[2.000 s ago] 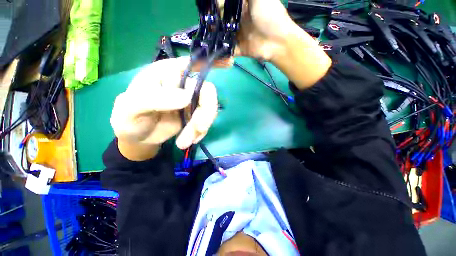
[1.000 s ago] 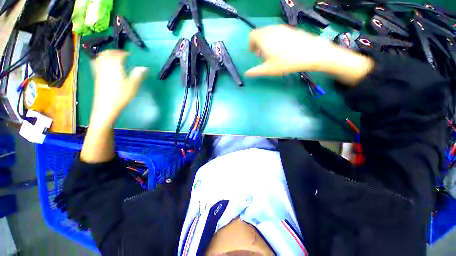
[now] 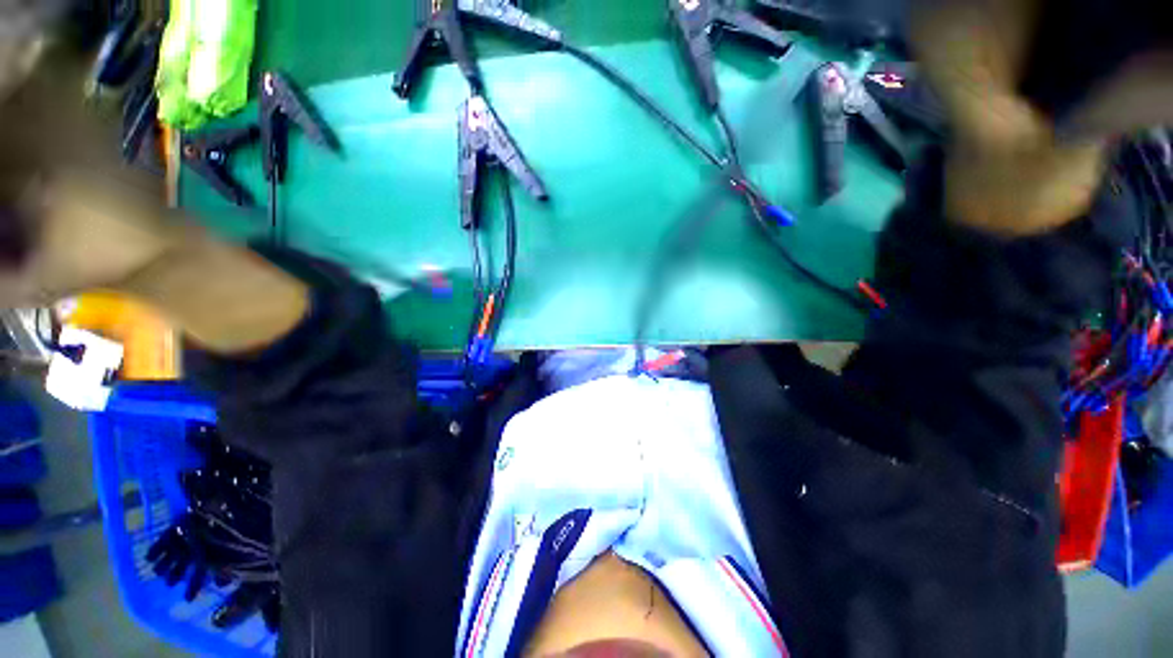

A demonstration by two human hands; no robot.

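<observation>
A black battery clamp (image 3: 482, 148) lies on the green mat in the middle, its leads hanging to the front edge with red and blue tips. Other clamps lie at upper left (image 3: 274, 116), top centre (image 3: 440, 39) and upper right (image 3: 843, 109). My left hand (image 3: 77, 231) is at the far left edge, dark and blurred; its grip is unclear. My right hand (image 3: 1016, 116) is at upper right, also blurred, beside a dark shape (image 3: 1113, 58); its grip is unclear. Blurred leads trail across the mat near both arms.
A green wrapped roll (image 3: 206, 64) lies at upper left. A white block (image 3: 85, 370) and orange-yellow board (image 3: 135, 321) are at the left bench edge. A blue crate (image 3: 122, 514) holds black clamps below. A red bin (image 3: 1088, 495) and blue bin (image 3: 1138, 527) stand at lower right.
The bundle came apart into clamps on the mat. Of three grouped in the middle a second ago, one remains. My hands have moved outward, left hand to the far left, right hand to upper right.
</observation>
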